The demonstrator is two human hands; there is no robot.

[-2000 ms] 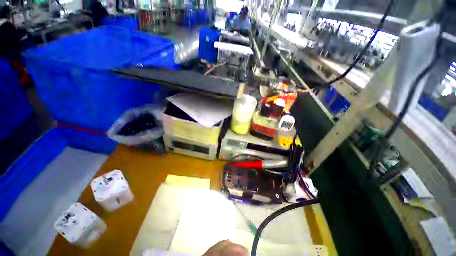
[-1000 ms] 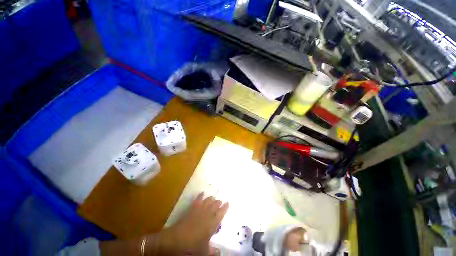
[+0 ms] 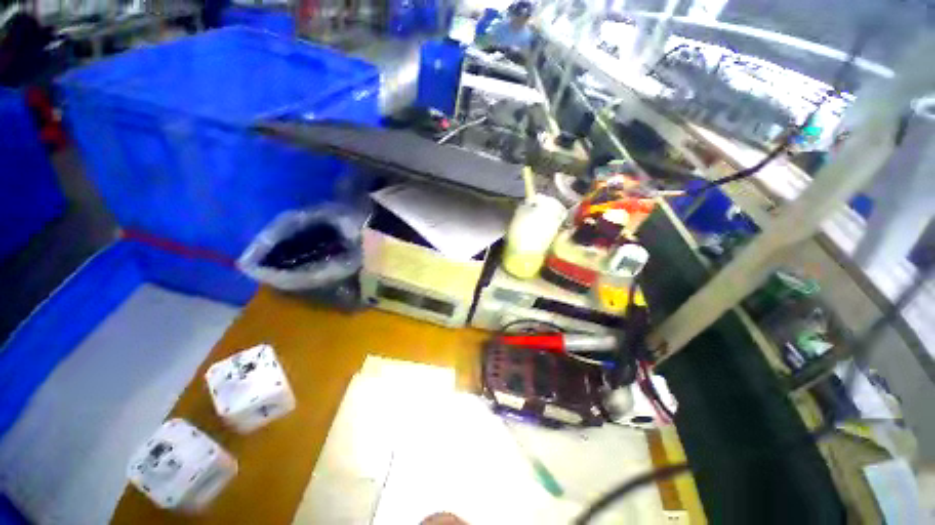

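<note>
A sliver of bare skin, seemingly my left hand (image 3: 443, 519), shows at the bottom edge; its fingers and any hold are cut off. My right hand is out of the picture. A bright white sheet (image 3: 431, 441) covers the bench in front of me. A green-handled screwdriver (image 3: 546, 478) lies on the sheet's right part. A blurred black cable (image 3: 636, 482) curves in from the bottom edge. Two white cube sockets stand at bench left, one nearer (image 3: 183, 463) and one farther (image 3: 250, 387).
A dark socket board (image 3: 543, 381) lies behind the sheet, with a red-handled tool (image 3: 533, 341) behind it. Test meters (image 3: 415, 292) carry papers and a bottle (image 3: 533, 238). Blue bins (image 3: 205, 144) stand left. A lined bag (image 3: 302, 251) and slanting frame post (image 3: 754, 256) are nearby.
The view has swung up and levelled. My bare left hand has dropped almost out of view. The gloved right hand and the white part with round sockets are gone from view.
</note>
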